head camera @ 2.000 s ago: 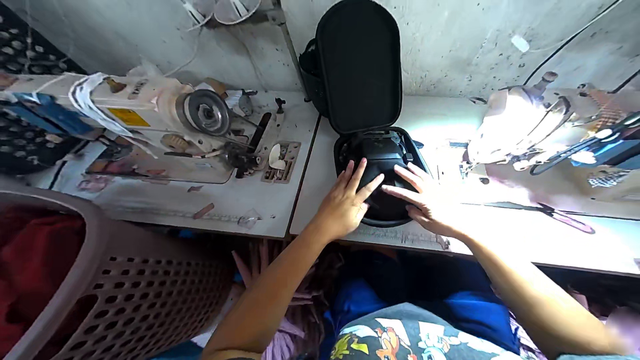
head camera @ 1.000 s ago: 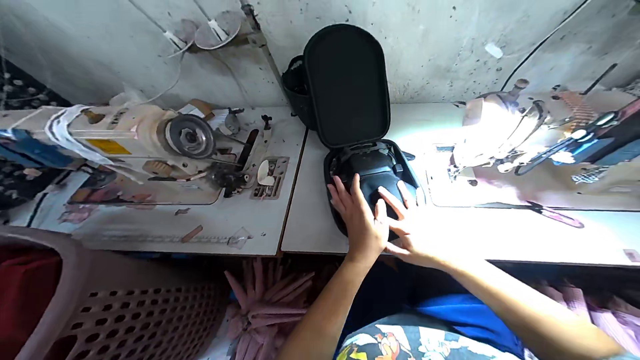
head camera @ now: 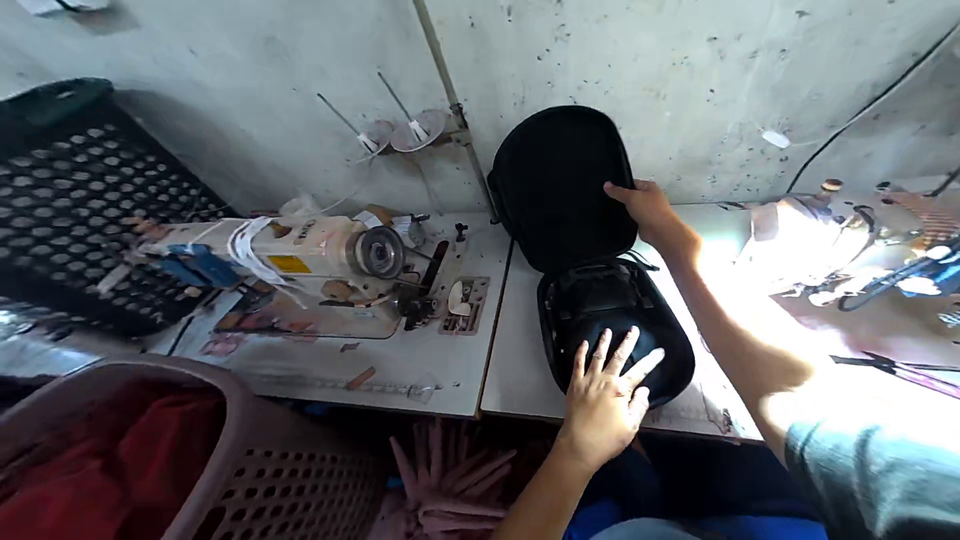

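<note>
A black zippered hard-shell case stands unfolded on the white sewing table, its lid (head camera: 562, 180) raised toward the wall and its base (head camera: 551, 330) near the table's front edge. A dark padded item (head camera: 600, 322) lies in the base; what exactly it is I cannot tell. My left hand (head camera: 607, 401) rests on this item with its fingers spread. My right hand (head camera: 652, 214) grips the right rim of the lid, thumb on the inner face and the other fingers hidden behind it.
An industrial sewing machine (head camera: 330, 251) stands left, another (head camera: 802, 240) at right in glare. Scissors (head camera: 900, 367) lie at the right. A pink laundry basket (head camera: 232, 405) with red cloth is at lower left; a dark perforated basket (head camera: 67, 202) leans behind. Pink fabric strips (head camera: 450, 480) hang below the table.
My right hand has left the item in the base and taken hold of the lid's edge. My left hand is still on the item. The view has shifted left.
</note>
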